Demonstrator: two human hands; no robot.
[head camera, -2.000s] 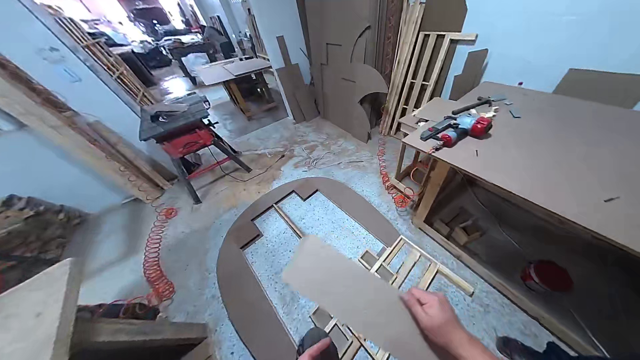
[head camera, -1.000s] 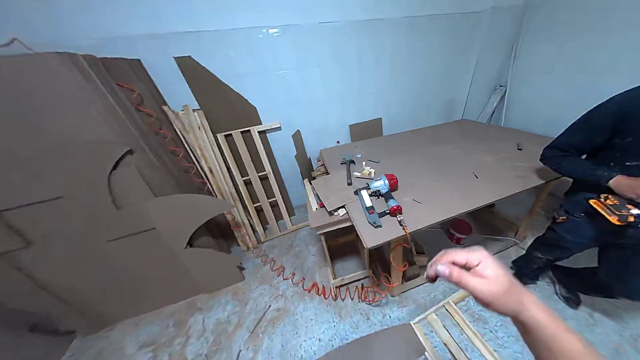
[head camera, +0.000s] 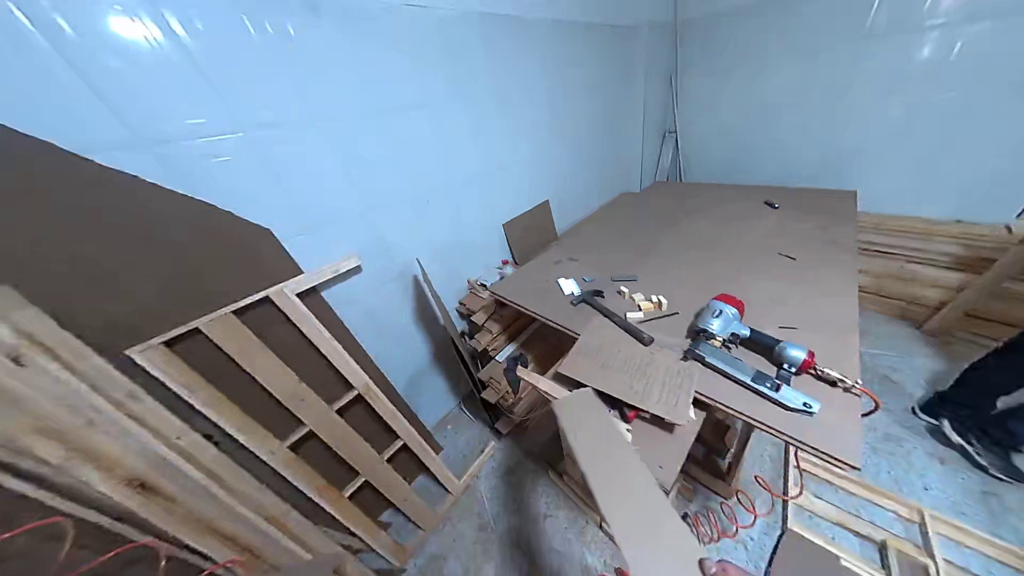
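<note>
A tapered brown fibreboard strip (head camera: 620, 484) rises from the bottom edge, its far end beside a written-on board piece (head camera: 632, 368) at the table corner. Fingertips of my right hand (head camera: 724, 567) show at its lower right edge and seem to grip it; most of the hand is cut off. A small reddish patch at its lower left cannot be identified. My left hand is not visible. On the fibreboard-topped table (head camera: 704, 240) lie a pneumatic stapler (head camera: 748, 352), a claw hammer (head camera: 612, 316) and several small wood blocks (head camera: 646, 302). A second hammer's dark head (head camera: 516, 374) shows below the tabletop.
A slatted wooden frame (head camera: 296, 392) leans at left by long timber strips (head camera: 120, 448). Wood offcuts (head camera: 480, 312) are stacked beside the table. A red coiled air hose (head camera: 744, 508) hangs near another frame (head camera: 872, 496). At right, a person's dark-clothed leg (head camera: 972, 400) shows.
The view has swung right and closer to the table corner. My right hand, raised without the strip in view one second ago, is now low at the strip's edge.
</note>
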